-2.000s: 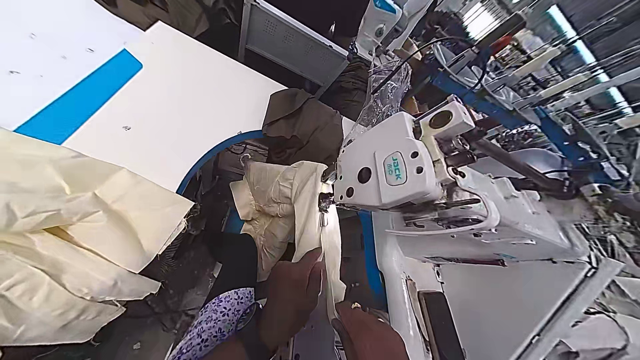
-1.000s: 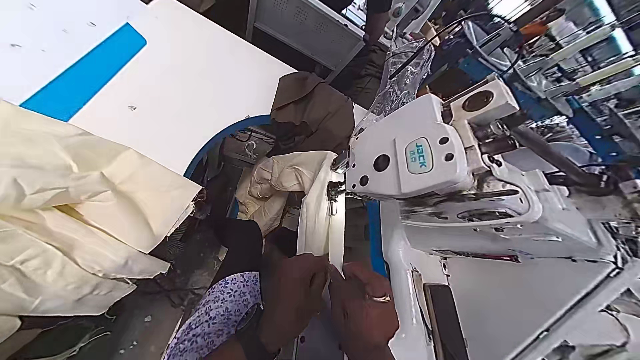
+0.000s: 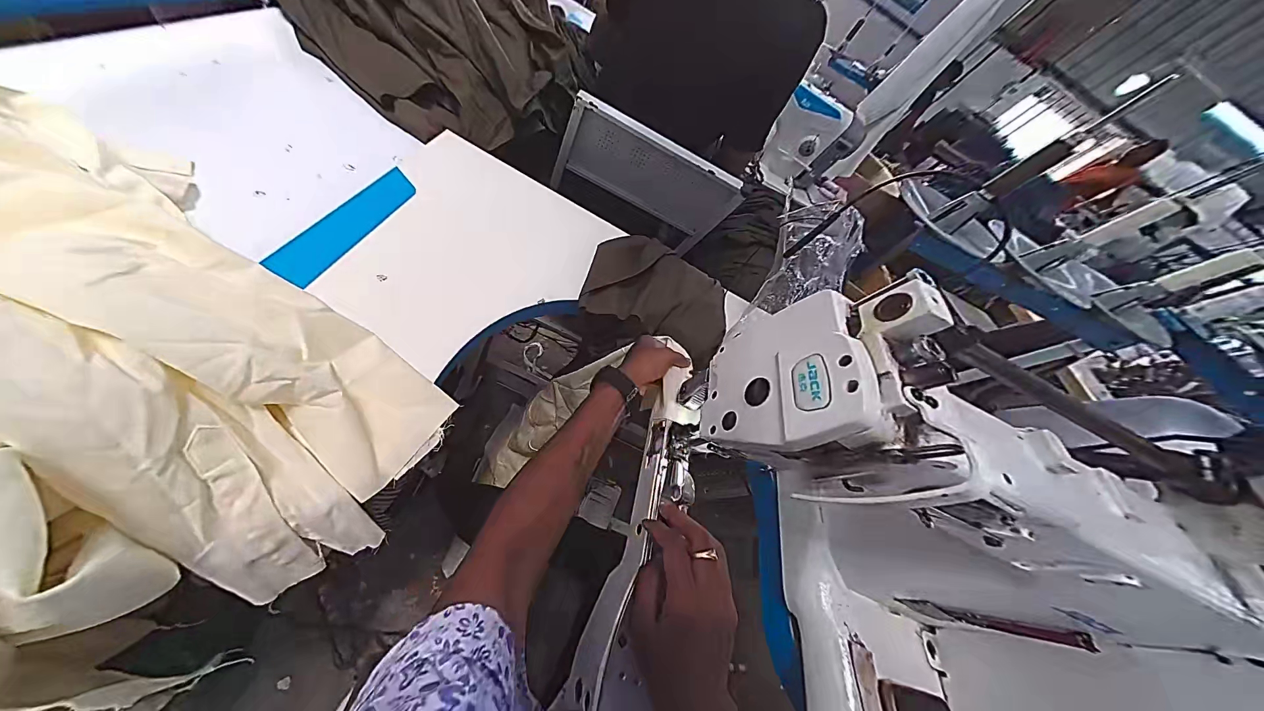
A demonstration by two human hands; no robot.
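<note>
My left hand point(image 3: 650, 363), with a dark band on its wrist, reaches forward and grips a cream fabric piece point(image 3: 674, 400) at the far end of the narrow arm of a white Jack sewing machine point(image 3: 790, 385). Part of the cream cloth point(image 3: 538, 425) hangs down to the left below that hand. My right hand point(image 3: 681, 592), a ring on one finger, rests on the near part of the narrow metal arm point(image 3: 647, 494), just below the needle area. No cloth shows in its fingers. The needle is partly hidden by the machine's metal parts.
A large pile of cream fabric point(image 3: 227, 395) lies on the white table point(image 3: 474, 237) at left. Dark brown cloth point(image 3: 652, 296) sits at the table's curved edge. Behind the machine are a clear plastic wrap point(image 3: 815, 247), another sewing machine point(image 3: 805, 128) and a person in dark clothing point(image 3: 706, 69).
My left hand has moved forward, away from my right hand, to the far end of the machine's arm. The cream strip that both hands held is off the near part of the arm.
</note>
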